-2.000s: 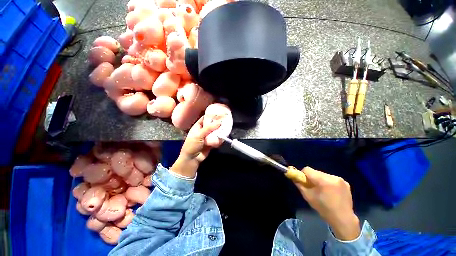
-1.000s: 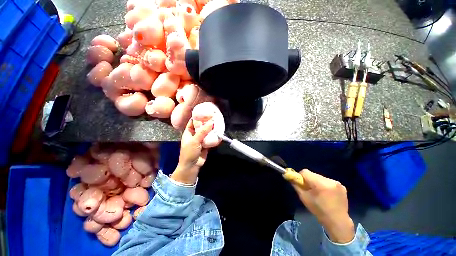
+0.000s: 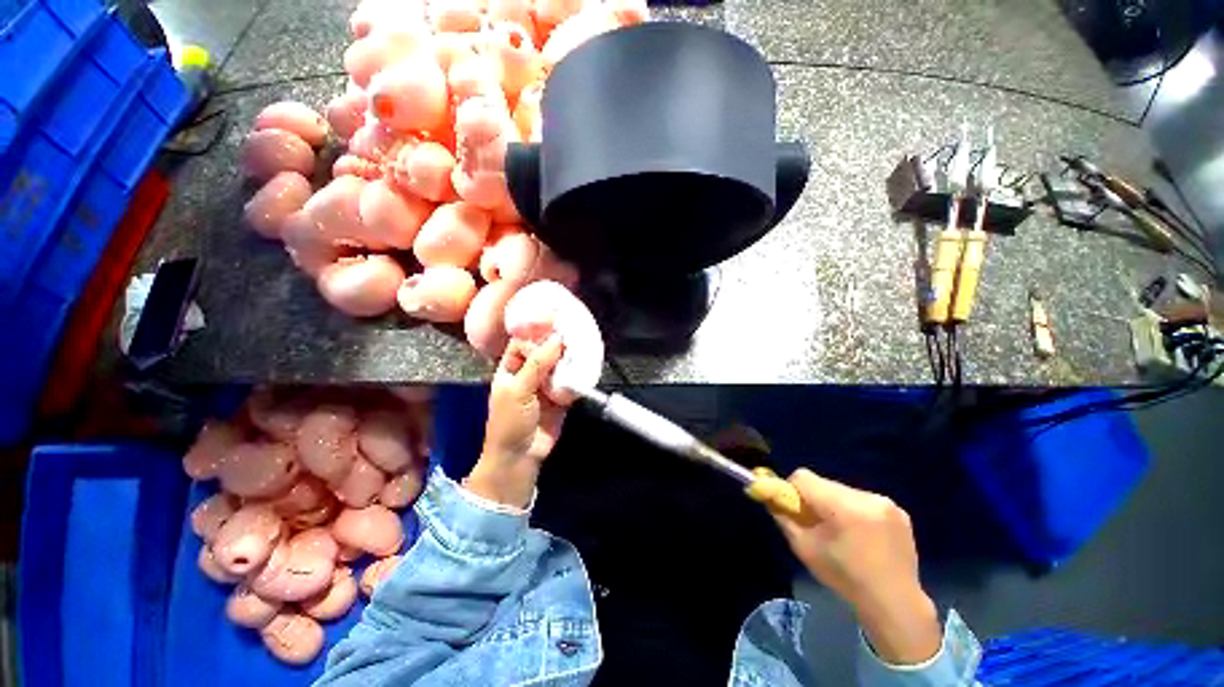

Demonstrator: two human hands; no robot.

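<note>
My left hand (image 3: 521,409) holds a pale pink doll head (image 3: 564,332) in the air at the bench's front edge. My right hand (image 3: 859,544) grips the yellow wooden handle of a hot iron or trimming knife (image 3: 647,421). Its long silver shaft points up and left, and its end is at the lower side of the head. The exact tip is hidden or too small to tell. A large pile of pink doll heads (image 3: 389,208) lies on the bench, left of a black drum-shaped device (image 3: 658,114).
Two yellow-handled irons (image 3: 956,275) rest on a dark metal stand (image 3: 926,185), with cords hanging over the edge. A small tan piece (image 3: 1040,325) lies beside them. A blue bin of heads (image 3: 101,537) is at lower left, blue crates (image 3: 67,175) far left, another blue bin (image 3: 1060,470) below right.
The held head has moved slightly left and looks turned, showing more of its smooth side. My right hand and the tool have shifted a little left and down.
</note>
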